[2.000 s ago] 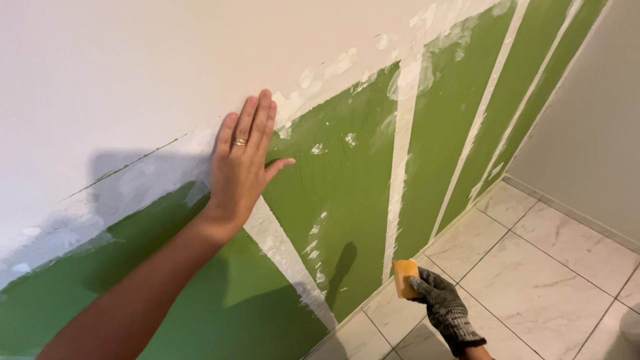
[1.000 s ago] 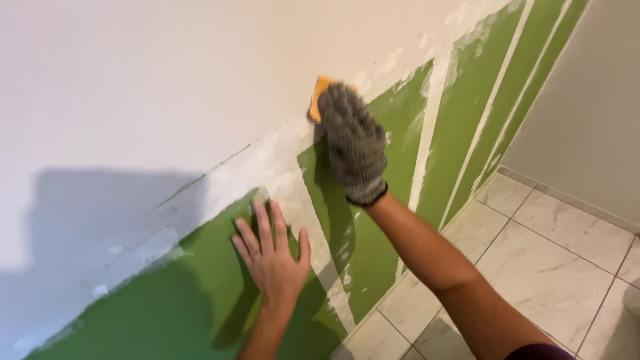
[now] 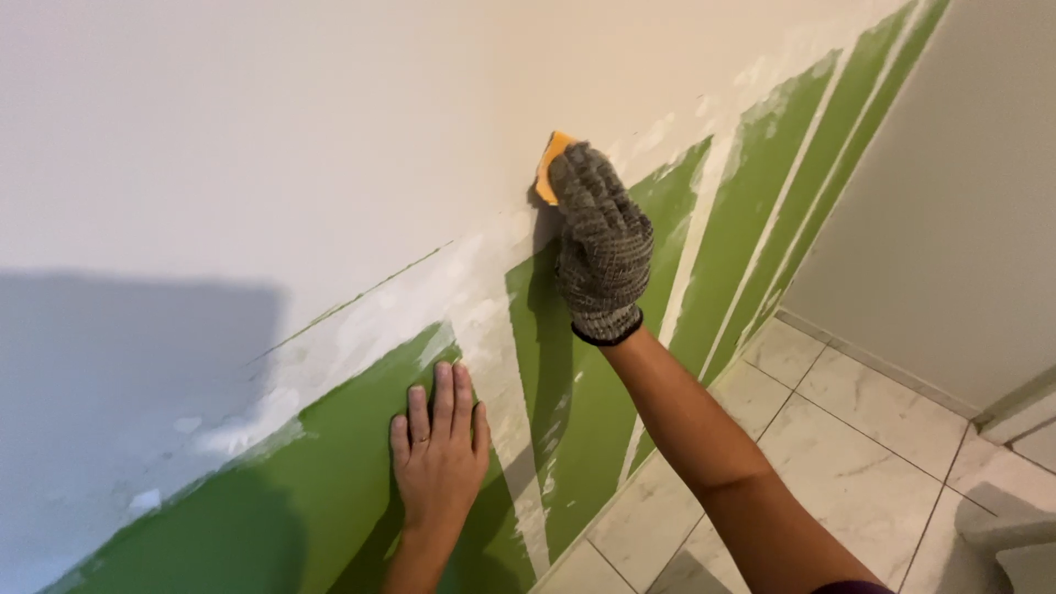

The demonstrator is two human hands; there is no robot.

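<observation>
My right hand [image 3: 602,235], in a grey knitted glove with a dark cuff edge, presses an orange-yellow pad [image 3: 553,168] against the wall, just above the upper edge of the green paint. The fingers cover much of the pad, so its exact kind cannot be told. Bare and wearing a ring, my left hand [image 3: 443,450] lies flat on a green painted panel [image 3: 355,429], lower and to the left, with nothing in it. Between the hands runs a band of whitish filler patches [image 3: 470,280] on the pale wall [image 3: 330,148].
White stripes [image 3: 697,239] divide the green panels toward the right. Marbled floor tiles [image 3: 858,462] meet the wall's foot at the lower right, where a second pale wall [image 3: 949,223] joins. A pale rounded object [image 3: 1006,536] is partly visible at the lower right edge.
My gloved right hand has risen from near the floor to the wall's upper paint edge, holding the pad. My left hand has moved from that edge to a lower green panel.
</observation>
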